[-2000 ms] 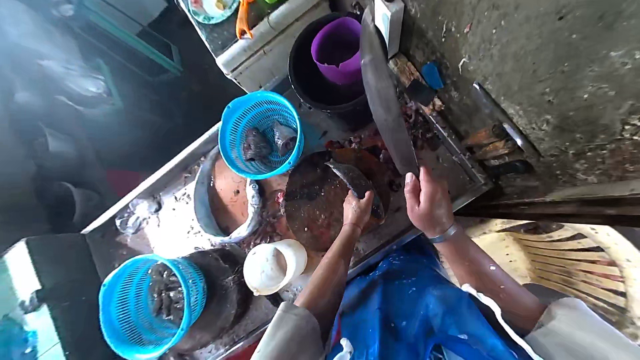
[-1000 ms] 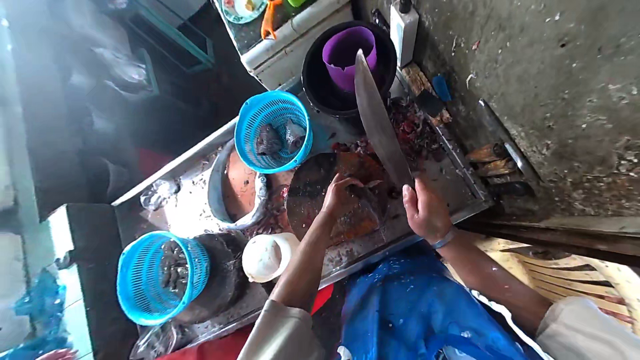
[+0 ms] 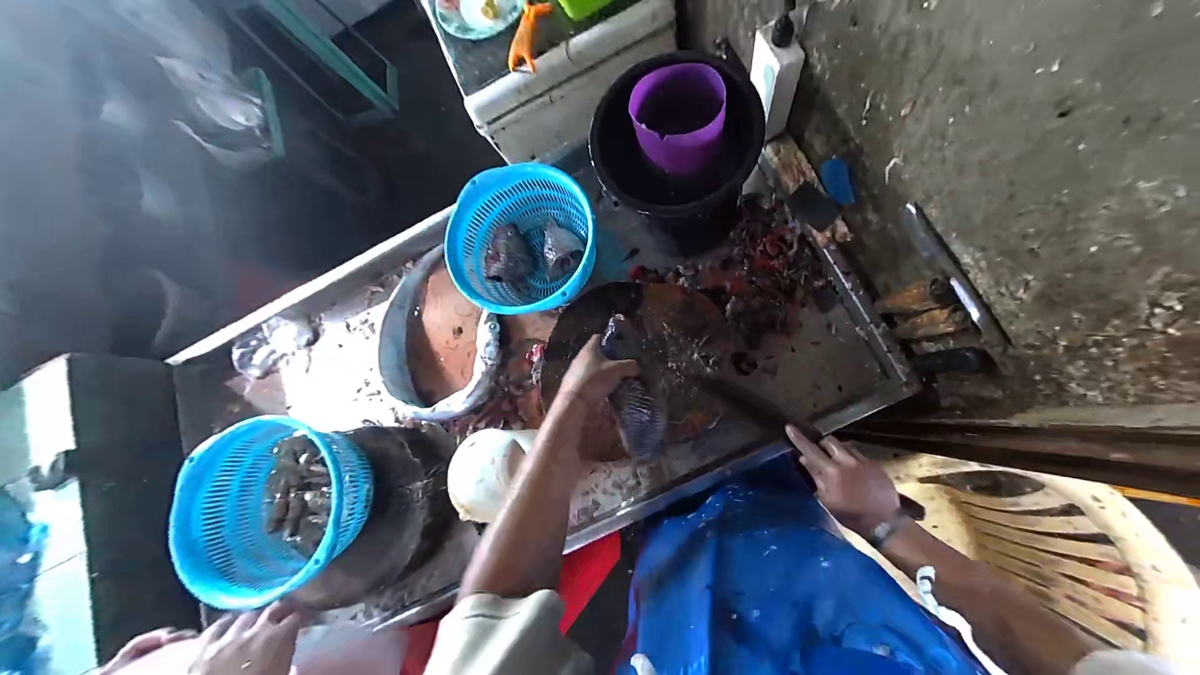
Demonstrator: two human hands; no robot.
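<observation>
My left hand (image 3: 596, 373) grips a dark, scaly fish (image 3: 639, 412) lying on a round wooden chopping block (image 3: 675, 328). In my right hand (image 3: 848, 483) is the handle of a large knife (image 3: 750, 403); its blade lies low over the block's right part, and whether it touches is unclear. Beyond the block, a blue plastic basket (image 3: 520, 178) holds pieces of fish. Another blue basket (image 3: 211, 516), at the lower left, has several dark fish or pieces in it, hard to tell apart. A white plastic container (image 3: 483, 473) stands just left of my left forearm.
A black bucket (image 3: 609, 141) holds a purple container (image 3: 680, 141). Dark red fish waste (image 3: 769, 248) covers the tray's far right. A metal-rimmed tray (image 3: 787, 431) surrounds the block. Another person's hands (image 3: 234, 642) show at the bottom left. A cream plastic chair (image 3: 1116, 525) stands lower right.
The knife, raised blade-up a second ago, is now lowered over the block. My left hand is now around the fish's upper part. Another person's hands have come into view at the bottom left.
</observation>
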